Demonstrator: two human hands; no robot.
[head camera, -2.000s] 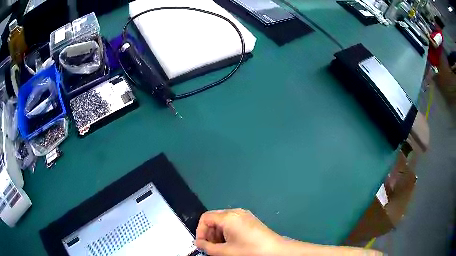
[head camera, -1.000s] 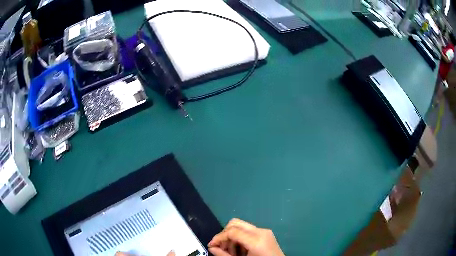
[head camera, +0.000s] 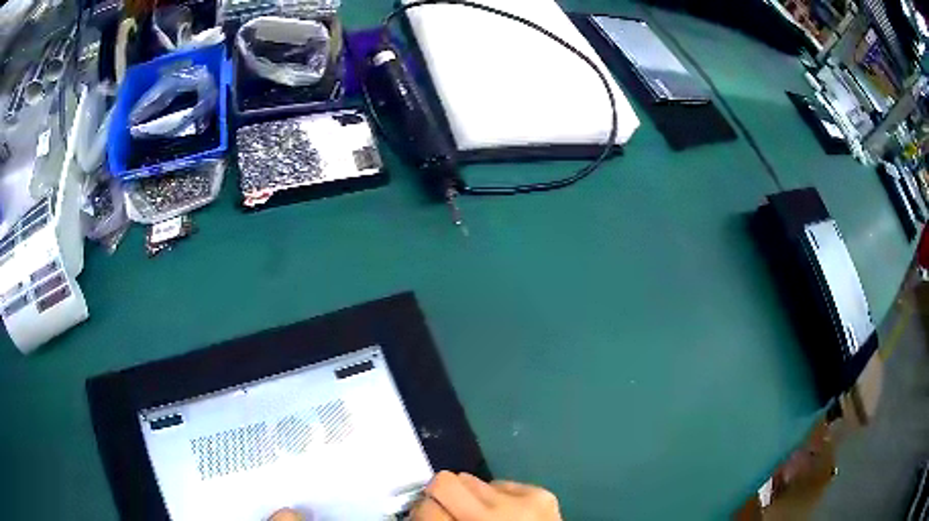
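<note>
A silver laptop (head camera: 295, 448) lies bottom cover up on a black foam mat (head camera: 336, 321), its dotted vent grille and dark rubber feet showing. The near part is cut off by the lower edge. My right hand (head camera: 487, 501) is at the laptop's lower right corner, fingers bent together; whether it pinches something small there cannot be told. Only a fingertip of my left hand (head camera: 286, 515) shows, over the cover at the lower edge.
Beyond the mat are a blue parts bin (head camera: 168, 110), a screw tray (head camera: 306, 153), an electric screwdriver (head camera: 413, 114) with looped cable and a white foam block (head camera: 520, 76). A label sheet (head camera: 46, 280) hangs at left. Another laptop (head camera: 840, 285) stands on black foam at right.
The view has turned, so the bench things sit further right. The left fingertips came into view a second ago and one remains. The right hand stays by the laptop's corner.
</note>
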